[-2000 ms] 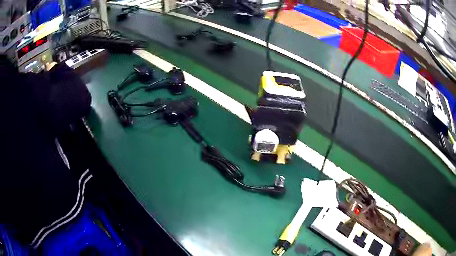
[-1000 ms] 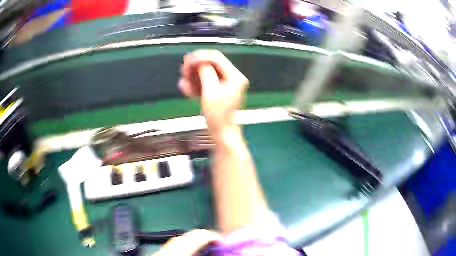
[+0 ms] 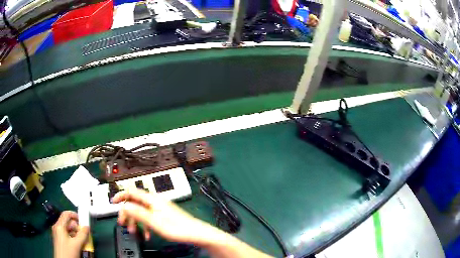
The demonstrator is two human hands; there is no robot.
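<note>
My left hand [image 3: 69,235] is at the lower left, closed around the white handle of the test plug [image 3: 84,211]; its yellow end points down, partly hidden. My right hand [image 3: 151,214] reaches in from the lower right, fingers apart, with nothing visible in it. It hovers over the front edge of the white power strip [image 3: 177,182] and just above the black socket unit [image 3: 127,244], which lies on the mat, cut off by the bottom edge. The brown power strip [image 3: 159,158] lies behind, with a red lit switch and tangled cord on top.
A bundled black cord [image 3: 222,206] lies right of the white strip. A long black power strip [image 3: 343,146] lies by the metal post [image 3: 315,60]. The yellow-and-black device [image 3: 19,169] is at the left edge. The dark conveyor [image 3: 176,83] runs behind the mat.
The view has swung right from the corded unit at left. The hand raised over the conveyor is down. My left hand now holds the test plug. A bundled cord shows beside the white strip.
</note>
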